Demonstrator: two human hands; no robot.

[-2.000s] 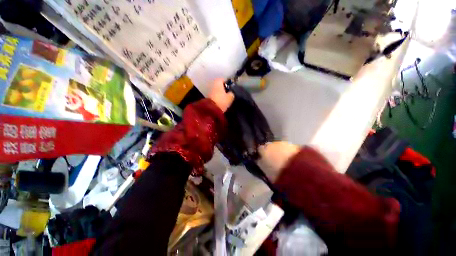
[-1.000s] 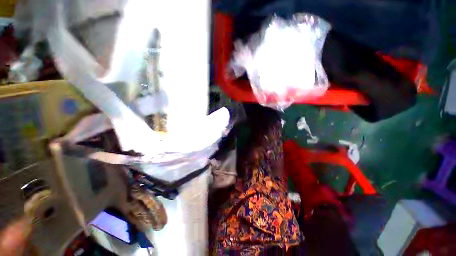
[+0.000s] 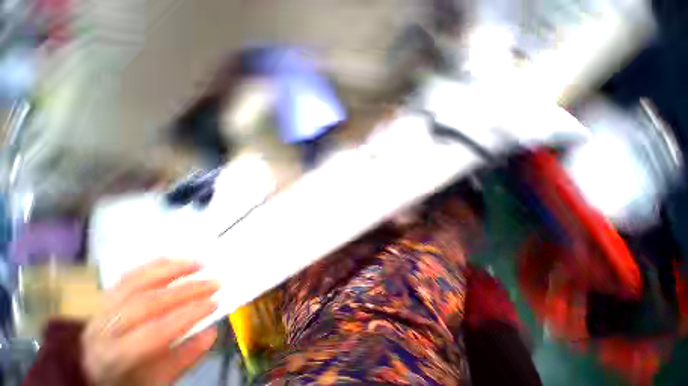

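The frame is strongly blurred. My left hand [image 3: 155, 320] is at the lower left, with its fingers stretched over the left end of the white table [image 3: 339, 203]. I see nothing held in it. A dark red sleeve [image 3: 56, 354] leads to it. My right hand is not in view. A bright bluish-white shape [image 3: 309, 109], possibly the smartphone's lit screen, shows behind the table's front edge. A small dark thing [image 3: 195, 187] lies on the table near my left hand, too blurred to name.
Orange-and-dark patterned cloth [image 3: 385, 301] covers my lap below the table edge. A yellow thing [image 3: 256, 332] is under the table. A red frame [image 3: 588, 226] and a whitish, plastic-like bundle [image 3: 622, 170] are at the right, above green floor.
The view has swung from the table's right side, so the table now runs diagonally. My left hand has come fully into view at the lower left. The dark bundle held earlier no longer shows.
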